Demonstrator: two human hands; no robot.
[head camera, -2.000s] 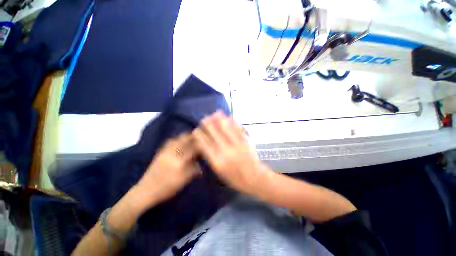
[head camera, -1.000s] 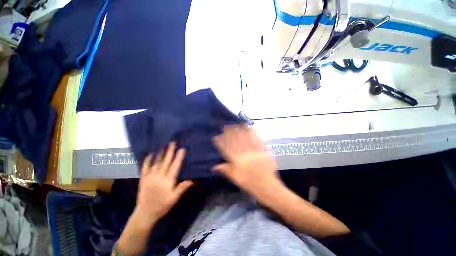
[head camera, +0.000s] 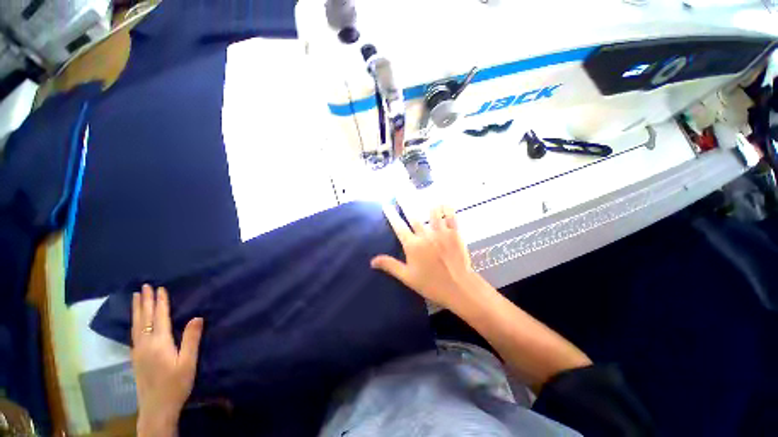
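A navy fabric piece (head camera: 290, 299) lies spread over the front of the machine bed and down toward my lap, its upper right corner at the glare by the needle. My left hand (head camera: 164, 346) lies on its left end, fingers spread. My right hand (head camera: 431, 256) lies on its right end just below the needle area, fingers spread. The white sewing machine head (head camera: 529, 98) with a blue stripe stands above. The presser foot is lost in the glare.
Another navy panel (head camera: 158, 171) lies flat at upper left, beside a blue-edged navy piece (head camera: 43, 171). A black tool (head camera: 576, 147) and a small dark curved item (head camera: 489, 129) lie right of the needle. A ruler (head camera: 563, 230) runs along the front edge.
The navy piece has gone from bunched and folded between my hands to spread wide, with its corner at the needle. My left hand has moved left. The view has turned.
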